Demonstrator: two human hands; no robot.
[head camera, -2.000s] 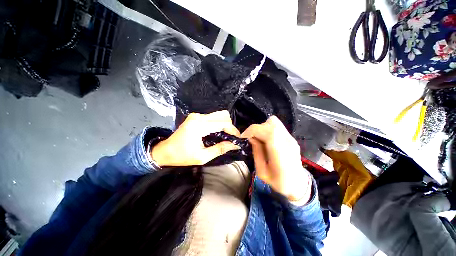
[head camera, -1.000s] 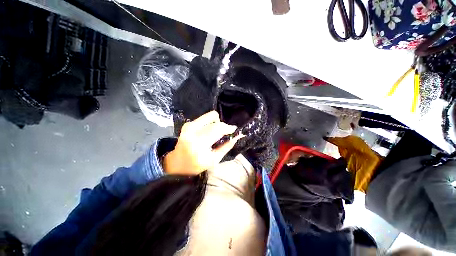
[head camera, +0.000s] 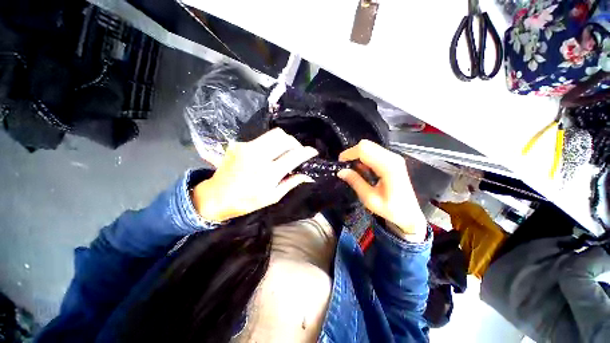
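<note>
The black garment (head camera: 334, 114) lies bunched in front of me at the table's edge. A narrow black edging with light flecks (head camera: 324, 167) runs level between my two hands. My left hand (head camera: 251, 175) pinches its left end between thumb and fingers. My right hand (head camera: 384, 184) pinches its right end, thumb below and forefinger above. The hands are a short gap apart. No needle or thread can be made out.
The white table (head camera: 428, 74) bears black-handled scissors (head camera: 476, 47), a flat brown tool (head camera: 364, 21), a floral pouch (head camera: 552, 47) and yellow-handled pliers (head camera: 556, 147). A clear plastic bag (head camera: 224, 104) is beyond my left hand. Dark garments (head camera: 73, 80) hang left. Mustard cloth (head camera: 476, 231) is right.
My right hand, out of sight at the garment one second ago, is back and pinches the edging. The edging is now stretched level between both hands. The view has shifted slightly.
</note>
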